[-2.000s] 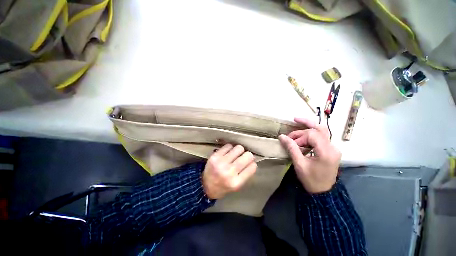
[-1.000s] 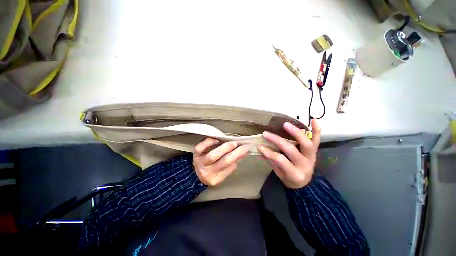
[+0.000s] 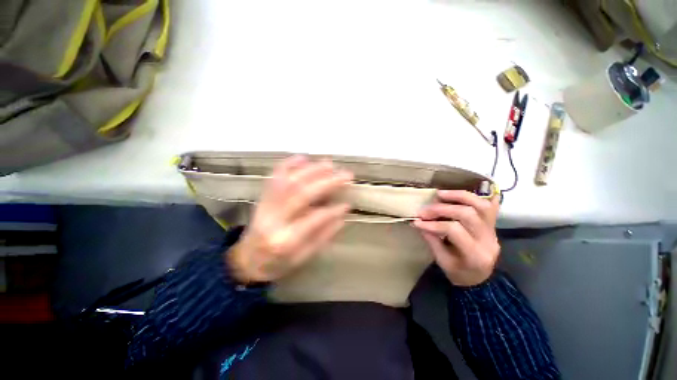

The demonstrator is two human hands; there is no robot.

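Observation:
A beige bag (image 3: 341, 260) with yellow edge binding lies over my lap and the table's front edge, its long mouth open towards me. Shiny metal shows at both mouth corners. My right hand (image 3: 464, 234) pinches the near mouth edge at the right between thumb and fingers. My left hand (image 3: 293, 219) is motion-blurred over the left middle of the mouth, fingers raised and spread a little. Whether it touches the bag is hard to tell. The bag's inside is mostly hidden.
On the white table (image 3: 297, 82) lie a yellowish pointed stick (image 3: 462, 104), red-handled snips (image 3: 515, 120) on dark cord, a yellow block (image 3: 513, 77) and a flat pale stick (image 3: 550, 145). A whitish pot (image 3: 603, 100) stands right. Yellow-edged bags (image 3: 74, 89) are heaped left; more lie far right.
My left hand has let go of the near mouth edge and moved left and up over the bag. My right hand has shifted right along the edge. The view has shifted too.

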